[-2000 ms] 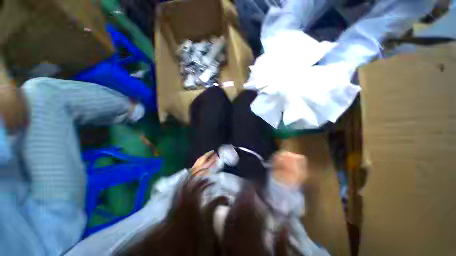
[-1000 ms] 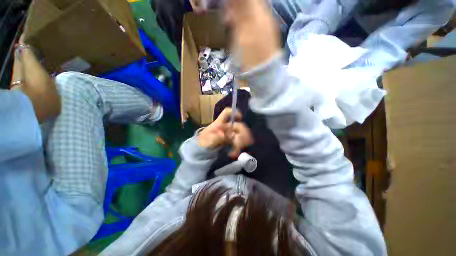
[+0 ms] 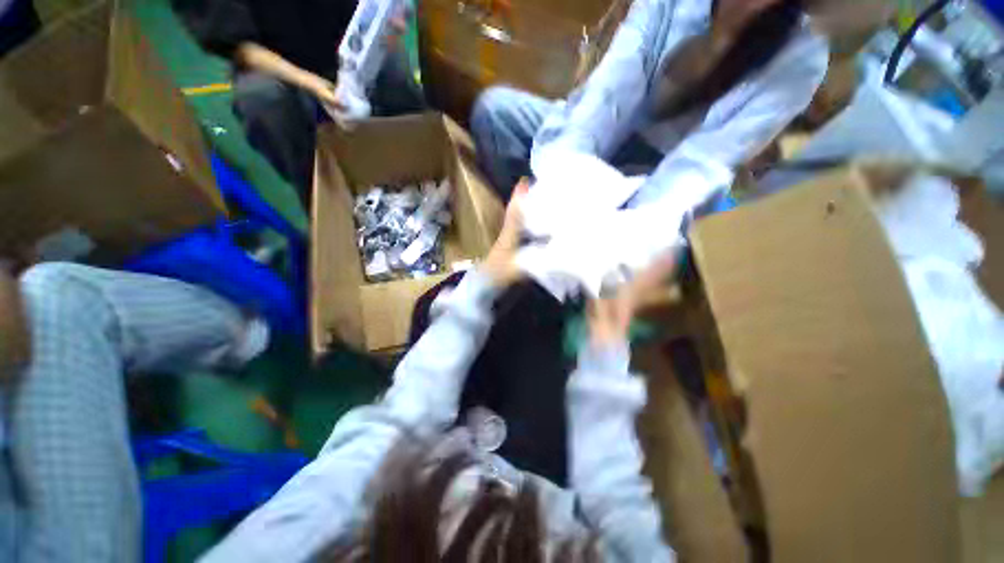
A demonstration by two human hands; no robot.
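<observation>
A bundle of white bags (image 3: 584, 225) is held by the neighbour at upper right. My left hand (image 3: 509, 236) is at the bundle's left edge, and my right hand (image 3: 633, 295) is at its lower right edge. Both hands are blurred, and I cannot tell whether they grip it. A pale handheld fan (image 3: 484, 429) lies on my lap near my body, partly hidden by hair. The open middle carton (image 3: 394, 313) holds a jumble of small white and silver packs (image 3: 405, 229).
The large right carton (image 3: 826, 330) stands beside my right arm, with white bags (image 3: 936, 275) in it. The left carton (image 3: 165, 165) is by a blue stool (image 3: 237, 258). A neighbour's checked leg (image 3: 121, 313) is at left. A person opposite holds a long white box (image 3: 366, 44).
Both my hands have reached forward to the white bundle. My right arm has swung back from over the middle carton. The thin strip between my hands is no longer seen. The view has shifted.
</observation>
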